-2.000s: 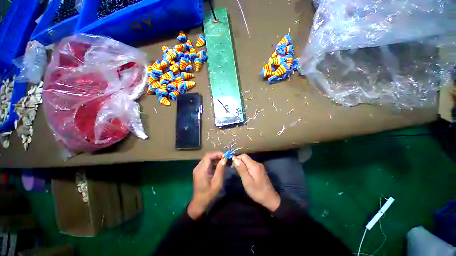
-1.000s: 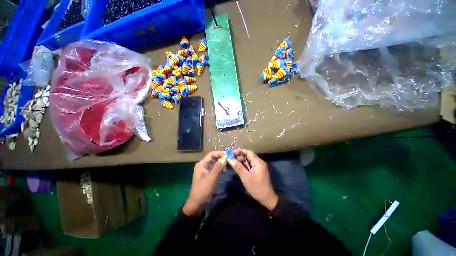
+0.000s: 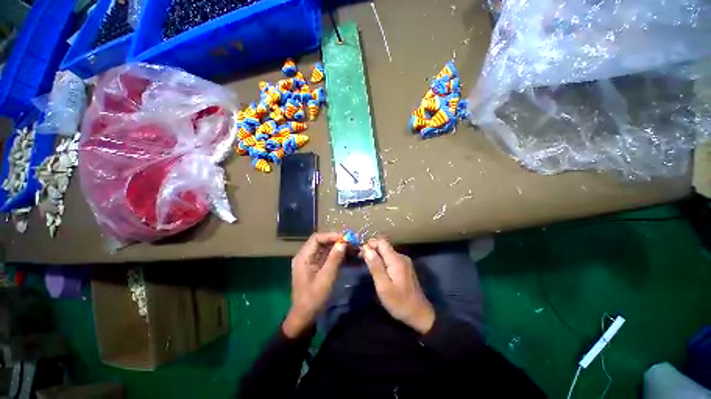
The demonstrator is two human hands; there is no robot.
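A striped moulded part (image 3: 350, 237), blue end showing, is at the bench's front edge between my hands. My left hand (image 3: 316, 279) grips it between thumb and fingertips. My right hand (image 3: 397, 284) is just right of it, thumb and fingers pinched together; whether they hold a blade or a bit of flash is too small to tell. A larger pile of striped parts (image 3: 273, 117) lies behind the smartphone (image 3: 297, 195). A smaller pile (image 3: 438, 105) lies right of the green bar (image 3: 350, 109). Pale flash trimmings (image 3: 401, 187) are scattered near the bar's near end.
A clear bag of red parts (image 3: 148, 148) bulges at left, beside off-white parts (image 3: 56, 175). Blue bins (image 3: 226, 48) with black parts stand at back left. A large clear plastic bag (image 3: 592, 101) covers the right side. A cardboard box (image 3: 156, 327) and white power strip (image 3: 602, 341) are on the floor.
My hands have moved slightly apart. The striped part has shifted a little left with my left hand, and my right fingertips have drawn back from it.
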